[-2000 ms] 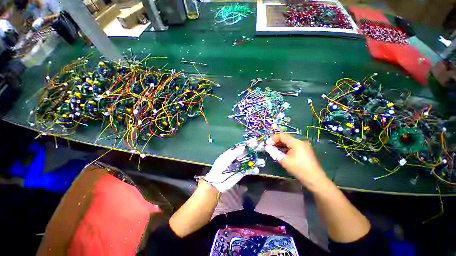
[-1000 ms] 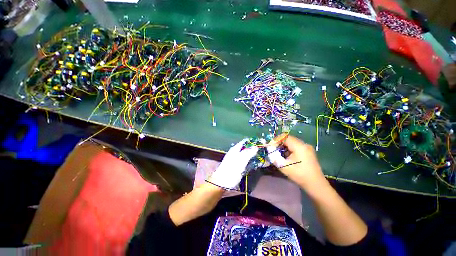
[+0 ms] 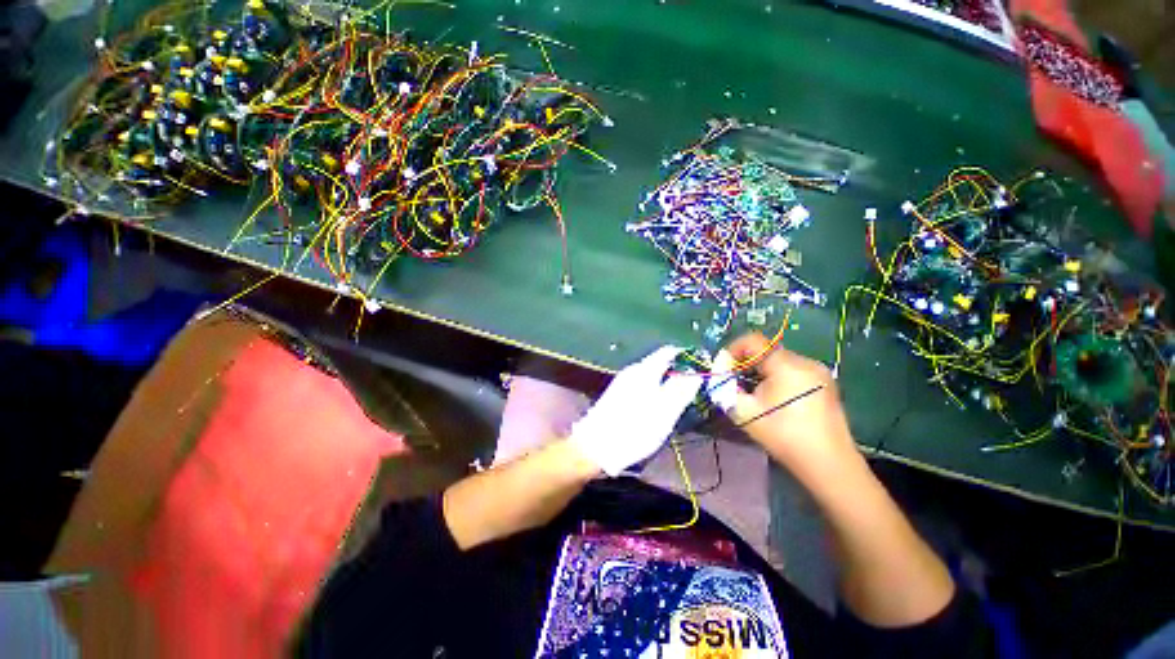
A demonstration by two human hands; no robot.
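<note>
My left hand point(image 3: 638, 412), in a white glove, holds a small wired circuit board point(image 3: 696, 373) over my lap at the bench edge. The board is mostly hidden by my fingers; yellow and black wires hang below it. My right hand point(image 3: 763, 386), mostly bare with white finger covers, touches the board's right side and pinches an orange-yellow wire; a dark wire sticks out past it to the right. Just beyond my hands lies the pile of short connector leads point(image 3: 722, 225), purple and white.
On the green bench point(image 3: 606, 258) a large tangle of boards point(image 3: 374, 155) lies left and another pile of boards point(image 3: 1018, 309) right. A red sheet point(image 3: 1095, 129) and a white-framed tray point(image 3: 954, 19) are at the far right. A cardboard box point(image 3: 110, 451) with red liner point(image 3: 258, 502) stands lower left.
The view has tilted down and turned, so the piles sit higher and the far tray is mostly out of view. Both hands stay together at the board; its yellow wire now hangs bent over my lap.
</note>
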